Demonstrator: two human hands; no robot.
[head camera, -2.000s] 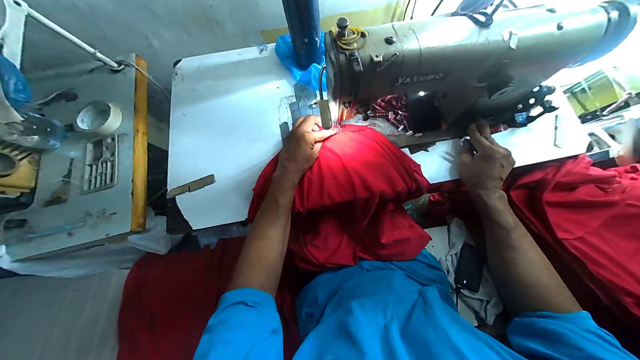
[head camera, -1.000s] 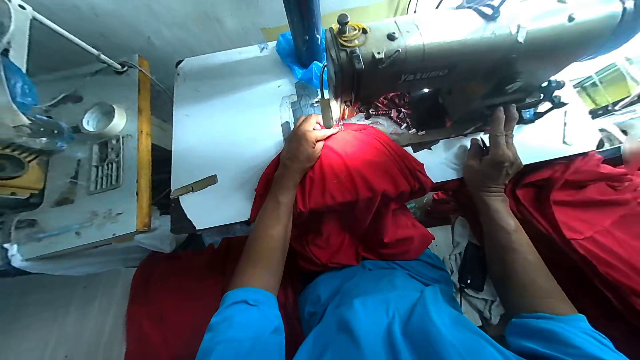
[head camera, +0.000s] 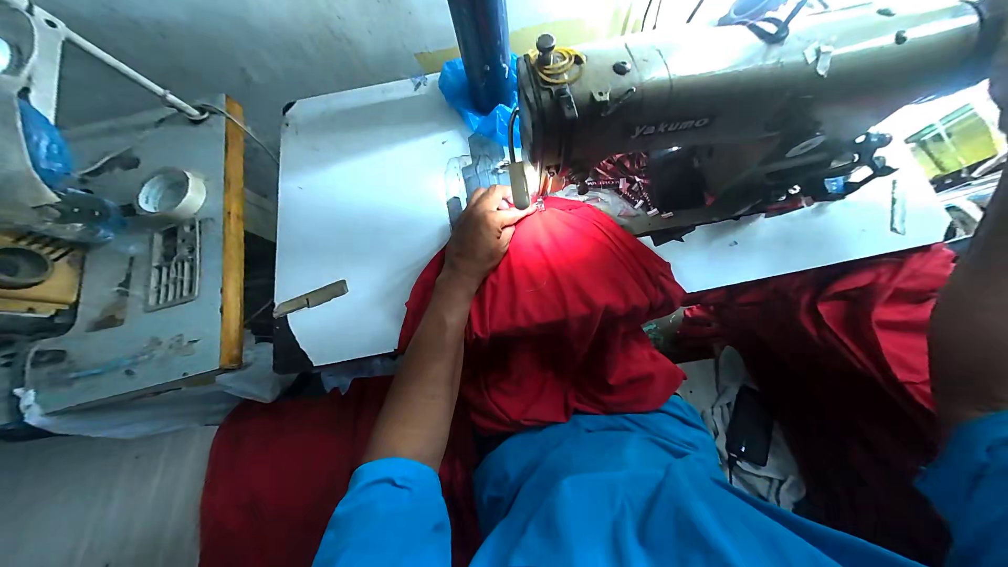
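Observation:
Red fabric (head camera: 575, 299) hangs from the needle area of a Yakumo sewing machine (head camera: 709, 102) and drapes down over my lap. My left hand (head camera: 482, 232) grips the cloth's upper edge just left of the presser foot, thumb and fingers pinched on it under a bright light. My right forearm rises along the far right edge of the view, towards the machine's handwheel end; the right hand itself is out of the frame. More red fabric (head camera: 858, 315) lies over the table's front edge on the right.
The white machine table (head camera: 362, 173) has a worn strip (head camera: 311, 299) at its left corner. A blue post with a blue plastic bag (head camera: 496, 122) stands behind. On the left are another table with a tape roll (head camera: 172, 194). A black phone (head camera: 750, 425) lies on cloth, lower right.
My right hand has moved from beside the machine's right part, out of view at the right. My left hand stays on the red fabric near the needle.

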